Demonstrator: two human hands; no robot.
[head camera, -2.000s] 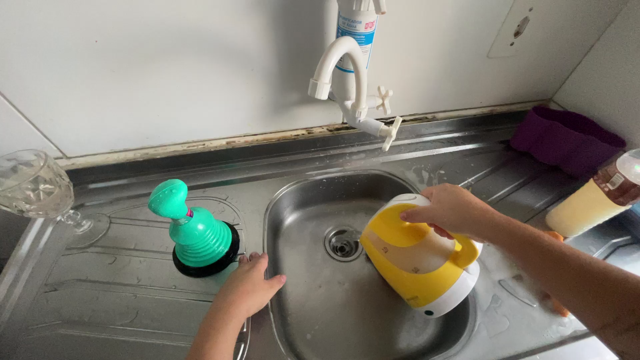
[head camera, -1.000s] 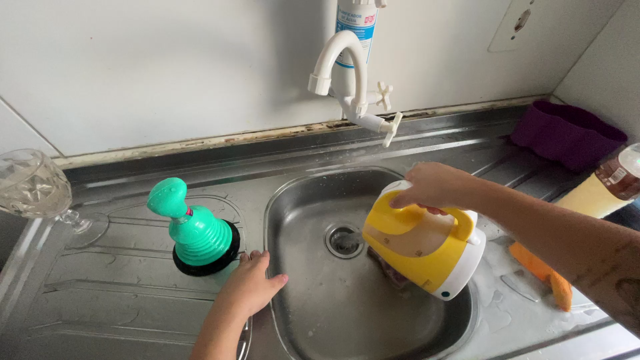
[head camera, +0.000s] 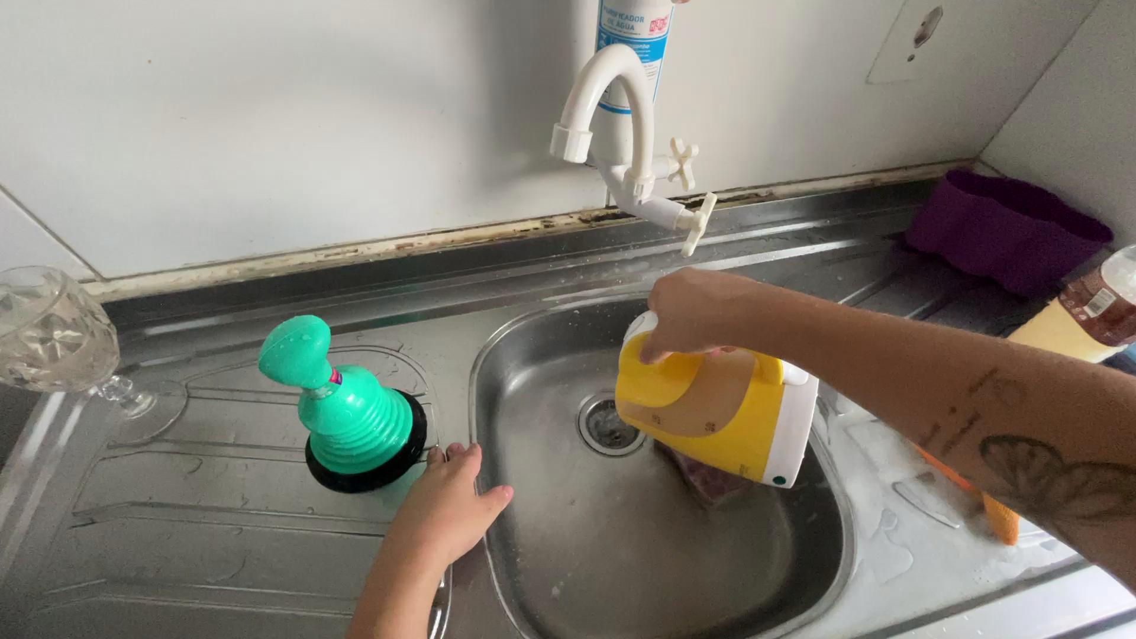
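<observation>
My right hand (head camera: 701, 315) grips the handle of a yellow and white electric kettle (head camera: 701, 408), tilted over the steel sink basin (head camera: 550, 541) with its spout toward the drain (head camera: 611, 426). A dark reddish thing (head camera: 706, 477), too hidden to name, lies in the basin beneath the kettle. My left hand (head camera: 453, 506) rests on the basin's left rim with fingers apart, holding nothing. Just left of it, a green bellows plunger (head camera: 355, 422) with a black rim stands upright on the drainboard.
A white faucet (head camera: 612, 98) hangs over the basin's back edge. A cut-glass goblet (head camera: 58, 333) stands at the far left. On the right are a purple scalloped container (head camera: 1003, 232), a bottle (head camera: 1087, 306) and an orange item (head camera: 1001, 519), partly behind my right forearm.
The kettle has tipped further, its base rising. My right hand has moved up with it. The dark reddish thing under the kettle has come into view. My left hand stays by the rim.
</observation>
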